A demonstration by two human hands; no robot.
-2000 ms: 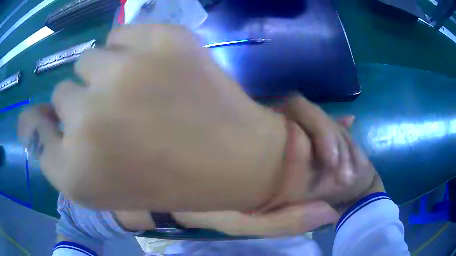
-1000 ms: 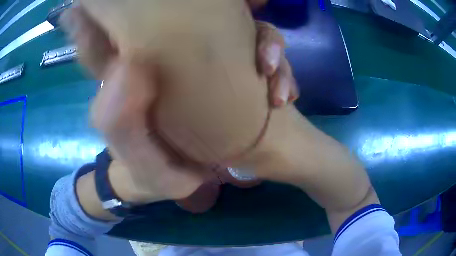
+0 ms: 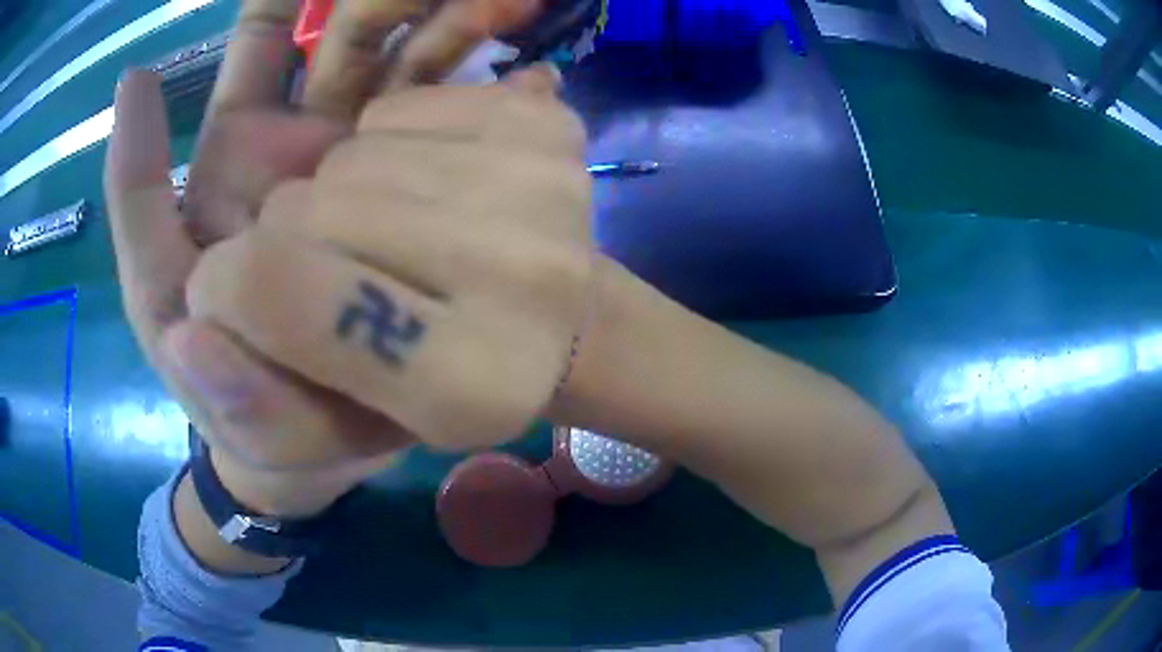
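Note:
My left hand (image 3: 166,268), with a black-strapped watch on the wrist, has its fingers spread and holds no object. My right hand (image 3: 446,242) lies across its palm, with dark marks on its back; its fingertips are partly hidden, and I see no object in it. The two hands touch and are slightly blurred. Below them a brown-pink folding compact (image 3: 497,512) lies open on the bench, one disc showing a white dotted inside. A thin blue stick (image 3: 624,168) lies on the black mat (image 3: 752,242), partly hidden by my right hand.
A slotted metal piece (image 3: 46,228) lies at the left. Blue tape (image 3: 71,420) outlines an area near it. A red bin (image 3: 310,28) and crumpled white material show behind my fingers. A bright blue object (image 3: 701,32) stands at the mat's back. Grey equipment (image 3: 930,38) is at upper right.
My hands have shifted against each other; my left fingers now spread out behind my right hand instead of wrapping its wrist. The compact and the blue stick have come into view from behind them.

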